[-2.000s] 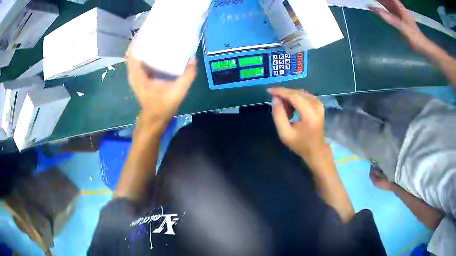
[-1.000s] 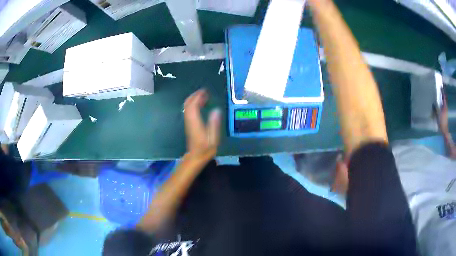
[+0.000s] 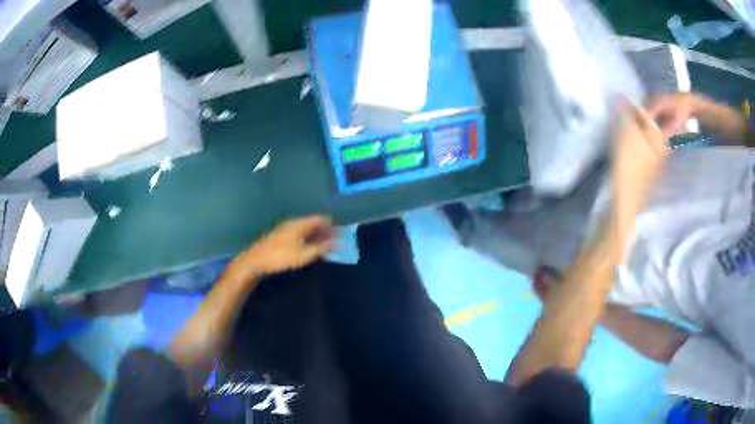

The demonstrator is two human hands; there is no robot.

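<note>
A white carton [image 3: 393, 58] stands on the blue digital scale [image 3: 455, 79], its long narrow side facing up. The scale's displays are lit green. My right hand [image 3: 637, 149] is at the right edge of a second, blurred white carton [image 3: 571, 91] and holds it over the bench's right part. My left hand [image 3: 294, 243] is near the bench's front edge, left of the scale, loosely curled and empty.
White cartons [image 3: 124, 116] sit on the green bench [image 3: 240, 199] at left, more at far left [image 3: 50, 240]. White scraps lie between. Another person's hand [image 3: 687, 112] is close to my right hand.
My right hand has moved from beyond the scale to the right and now holds another carton. The first carton stays on the scale. My left hand has dropped back towards the bench edge.
</note>
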